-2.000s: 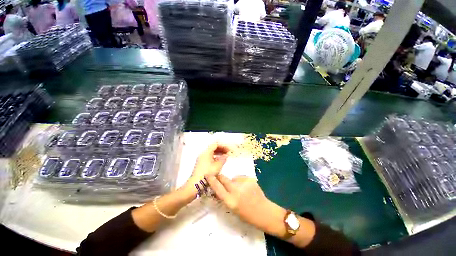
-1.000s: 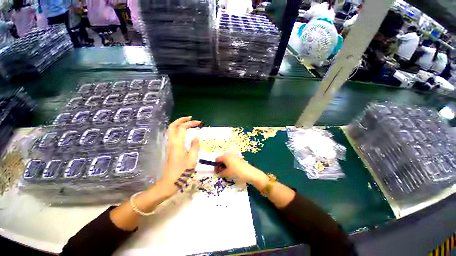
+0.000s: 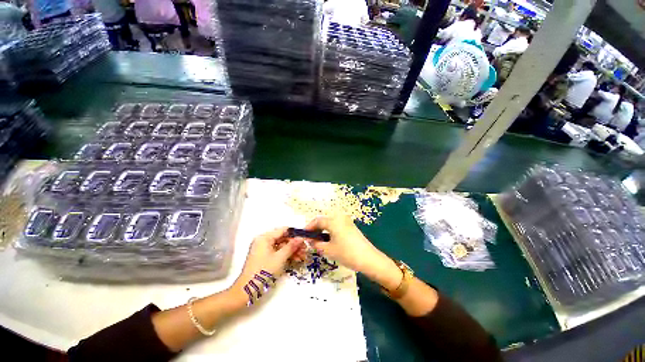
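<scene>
My left hand (image 3: 267, 258) is over the white sheet (image 3: 311, 332), its fingertips closed around something small beside the right hand; the piece is too small to tell. My right hand (image 3: 346, 244) holds a slim black tool (image 3: 309, 234), which lies across above the left fingertips. Short dark strips (image 3: 259, 286) stick to my left wrist, above a beaded bracelet. Small blue-black pieces (image 3: 320, 267) lie scattered on the sheet just below the hands. Loose tan pieces (image 3: 339, 201) are spread behind the hands.
Stacked blister trays with frames (image 3: 134, 184) stand at left. More stacks stand at right (image 3: 580, 226) and behind (image 3: 364, 67). Clear plastic bags (image 3: 456, 230) lie on the green mat (image 3: 438, 304). A pale post (image 3: 506, 106) rises behind. Seated people are in the background.
My left hand, raised with fingers spread a second ago, has come down and closed beside the right hand. The black tool is now over the left fingertips. The view has shifted slightly.
</scene>
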